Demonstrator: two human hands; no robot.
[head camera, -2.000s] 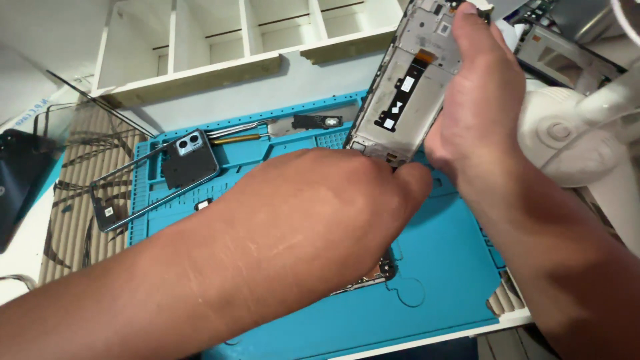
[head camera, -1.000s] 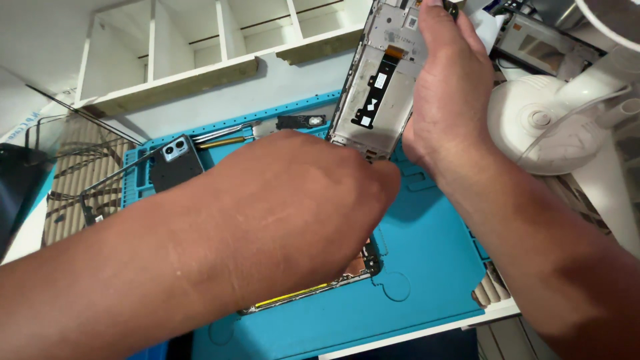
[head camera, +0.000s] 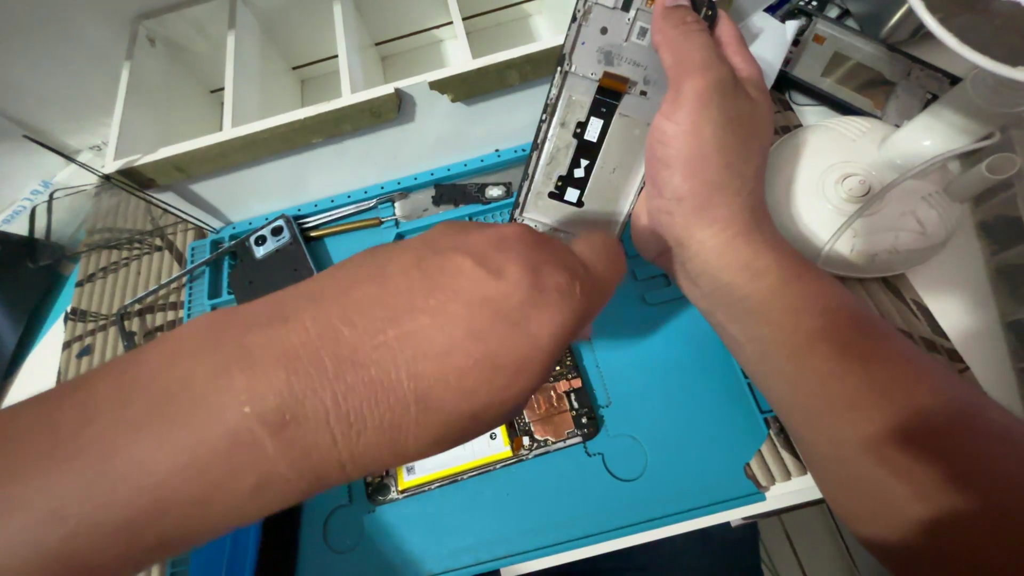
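Observation:
My right hand (head camera: 712, 136) grips a phone's metal mid-frame (head camera: 604, 120) by its upper right edge, thumb on the near face. The frame is held up and tilted, with a black flex cable (head camera: 590, 152) along it. My left hand (head camera: 520, 296) is at the frame's lower end, its back to the camera; its fingertips are blurred or hidden, so a hold cannot be told. Below it, partly covered by my left arm, an opened phone (head camera: 552, 412) lies on the blue silicone work mat (head camera: 680, 384), showing copper shielding and a yellow-edged battery (head camera: 456, 460).
A dark phone cover with camera lenses (head camera: 272, 256) lies at the mat's left, near tweezers (head camera: 352, 210) and a gold-handled tool (head camera: 344, 228). White compartment shelving (head camera: 264, 136) stands behind. To the right are a round white appliance base (head camera: 856, 192) and another phone part (head camera: 856, 68).
The view has shifted somewhat, and more of the opened phone with its yellow-edged battery now shows below my left arm. My right hand keeps its hold on the frame.

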